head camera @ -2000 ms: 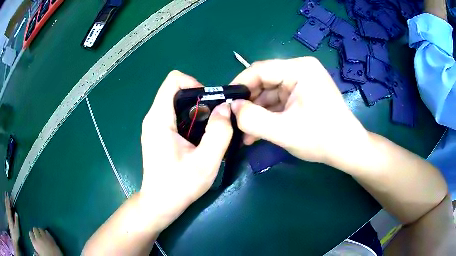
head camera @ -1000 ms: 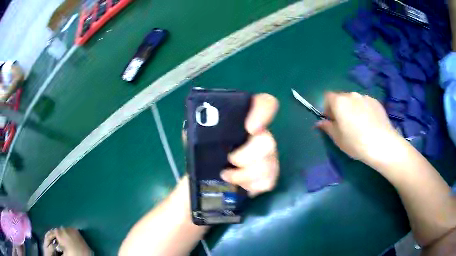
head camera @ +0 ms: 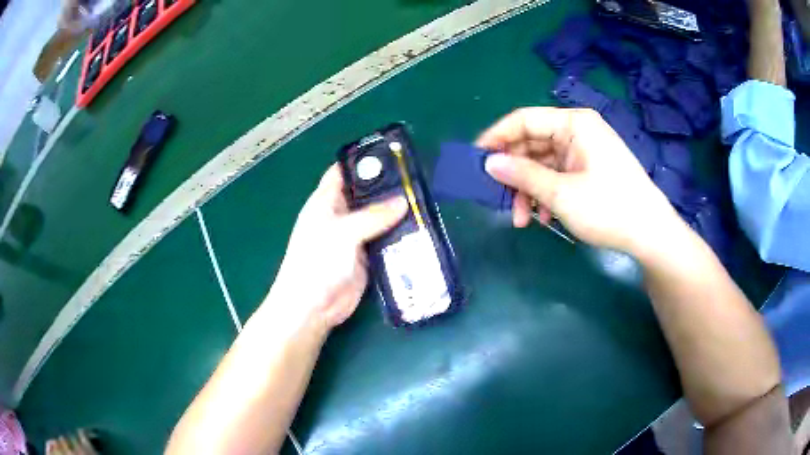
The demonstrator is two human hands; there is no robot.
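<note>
My left hand [head camera: 333, 244] holds an open black phone body [head camera: 382, 182] from its left side, thumb across its middle. The phone shows a pale round part [head camera: 369, 167] near the top, a narrow yellow-orange flex cable [head camera: 409, 188] along the inside and a silver-white board [head camera: 417, 275] at the lower end. My right hand [head camera: 555, 178] holds a dark blue plastic cover [head camera: 466, 174] between thumb and fingers, just right of the phone and not touching it. The thin tip of the tweezers [head camera: 556, 230] shows below my right hand; whether that hand holds them I cannot tell.
A pile of dark blue covers [head camera: 671, 115] lies at the right, with a phone [head camera: 653, 16] on it. Another person's blue sleeve [head camera: 759, 169] is at the right edge. A phone [head camera: 142, 162] lies beyond the whitish strip [head camera: 258, 153]. A red tray [head camera: 133, 49] stands upper left.
The phone has turned from its outer face to its open inner side. My right hand has picked up the blue cover from the worktop and brought it up beside the phone.
</note>
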